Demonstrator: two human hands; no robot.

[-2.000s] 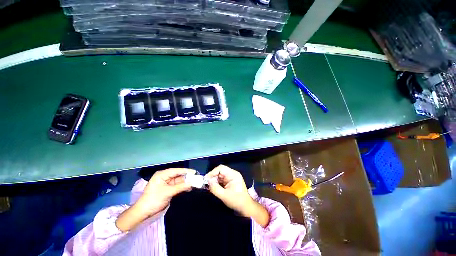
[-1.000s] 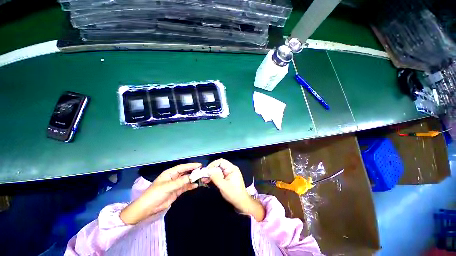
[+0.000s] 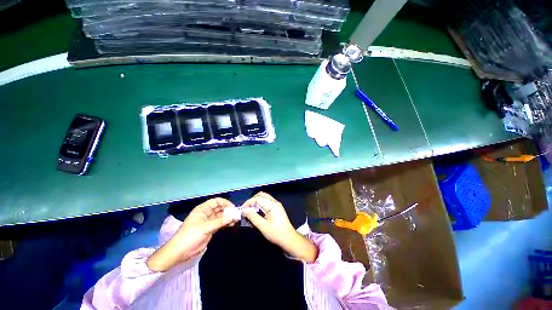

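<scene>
My left hand point(image 3: 197, 231) and my right hand point(image 3: 273, 225) meet in front of my body, below the bench edge. Their fingertips pinch a small whitish piece point(image 3: 236, 212), perhaps a bunched wipe. A small dark thing shows just below the fingertips; it is too small to tell. On the green bench, a lens tray point(image 3: 209, 145) holds black pieces with pale square windows in a row. A black handheld device point(image 3: 81, 144) lies to its left.
A white bottle point(image 3: 325, 88) with a metallic top stands behind a white wipe point(image 3: 325, 132). A blue marker pen point(image 3: 376, 110) lies beside them. Stacked clear trays point(image 3: 206, 27) are at the back. Below the edge are a brown carton point(image 3: 417, 242), an orange-handled tool point(image 3: 362, 223) and a blue stool point(image 3: 465, 197).
My fingers have shifted their grip on the whitish piece, and my right fingers are more spread than a second ago. The things on the bench have not moved.
</scene>
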